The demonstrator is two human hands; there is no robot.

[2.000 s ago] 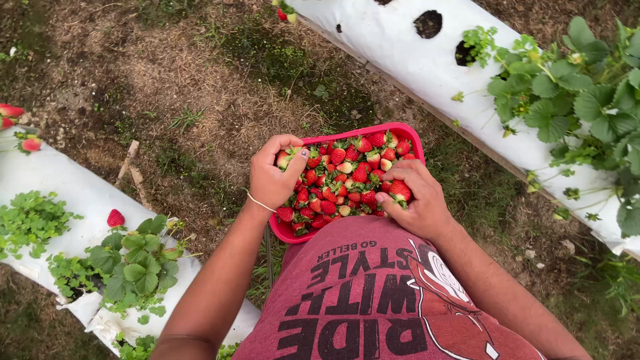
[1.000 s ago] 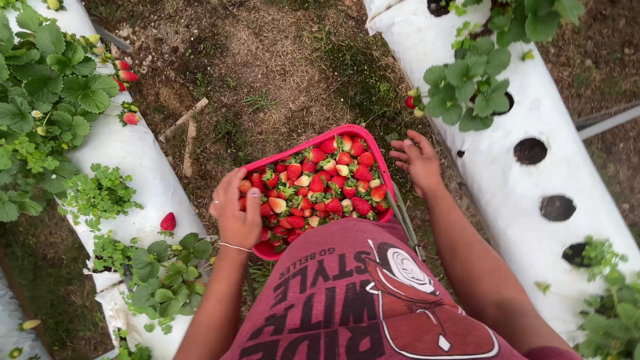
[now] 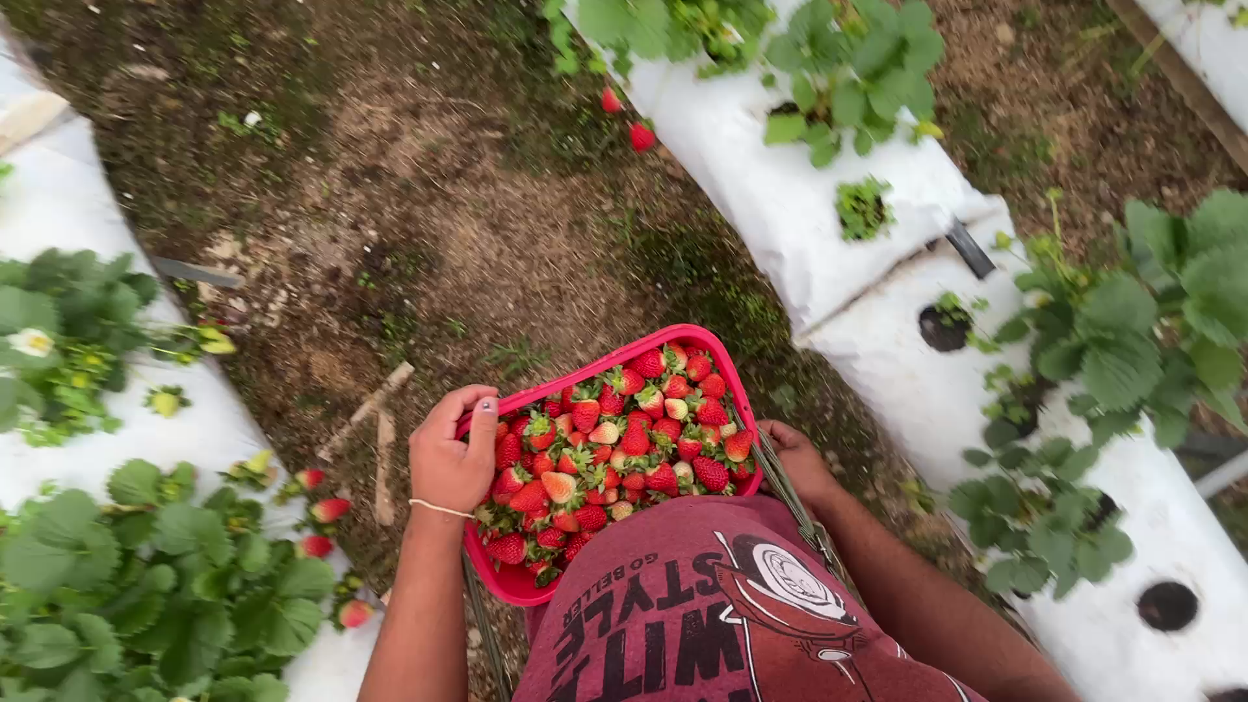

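A pink plastic basket (image 3: 585, 370) full of red strawberries (image 3: 635, 439) rests against the front of my maroon T-shirt. My left hand (image 3: 454, 448) grips its left rim, thumb over the edge and a thin band on the wrist. At the basket's right side is my right hand (image 3: 795, 460), low beside the greenish straps (image 3: 777, 478); its fingers are partly hidden behind them, so its hold is unclear. Some berries in the basket are pale or partly white, most with green caps.
White plastic-covered beds with strawberry plants run along the left (image 3: 210, 409) and the right (image 3: 780, 214). Ripe strawberries (image 3: 331, 509) hang at the left bed's edge, others (image 3: 642, 136) by the right bed. Sticks (image 3: 370, 409) lie on the soil path between. A dark pipe (image 3: 969, 250) crosses the right bed.
My right hand was over the berries two seconds ago, then out to the right of the basket, open; now it is at the basket's right side by the straps. The view has shifted along the beds.
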